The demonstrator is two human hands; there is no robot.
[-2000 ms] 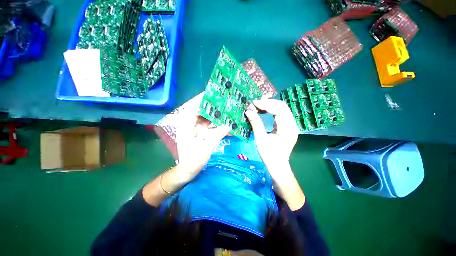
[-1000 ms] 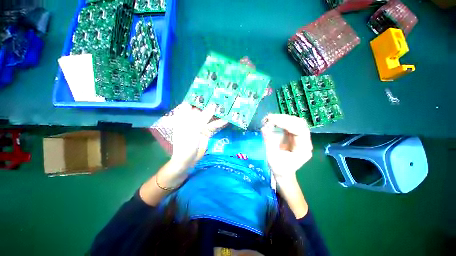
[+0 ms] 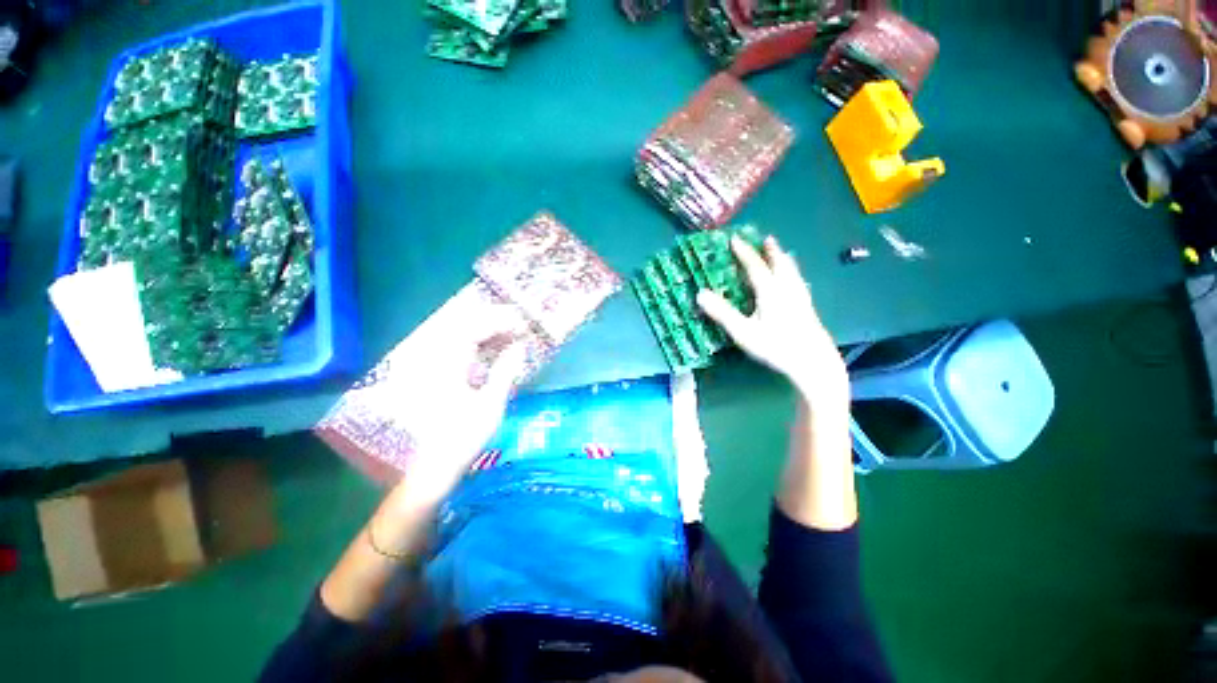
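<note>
My left hand (image 3: 461, 394) lies over the pink bubble wrap (image 3: 380, 414), which runs from my lap onto the bench edge. Its fingers are pale and washed out, so I cannot tell whether they grip. A wrap-covered block (image 3: 547, 274) lies just beyond them. My right hand (image 3: 787, 320) is on the stack of green PCB panels (image 3: 674, 300), thumb on the top face and fingers at the far right edge. The panels are fanned towards the left. A tiny dark and silver part (image 3: 856, 254) lies on the bench right of the stack.
A blue tray (image 3: 340, 200) of green panels and white paper (image 3: 107, 334) is at left. Wrapped bundles (image 3: 721, 147), a yellow tape dispenser (image 3: 881, 147) and clear scraps (image 3: 904, 243) lie right. More panels (image 3: 487, 27) lie behind. A stool (image 3: 988, 394) and cardboard box (image 3: 127, 534) are below.
The panel is no longer raised in my left hand, which is now over the wrap. My right hand has moved onto the stack. The tiny part now shows near the dispenser. The view has shifted right.
</note>
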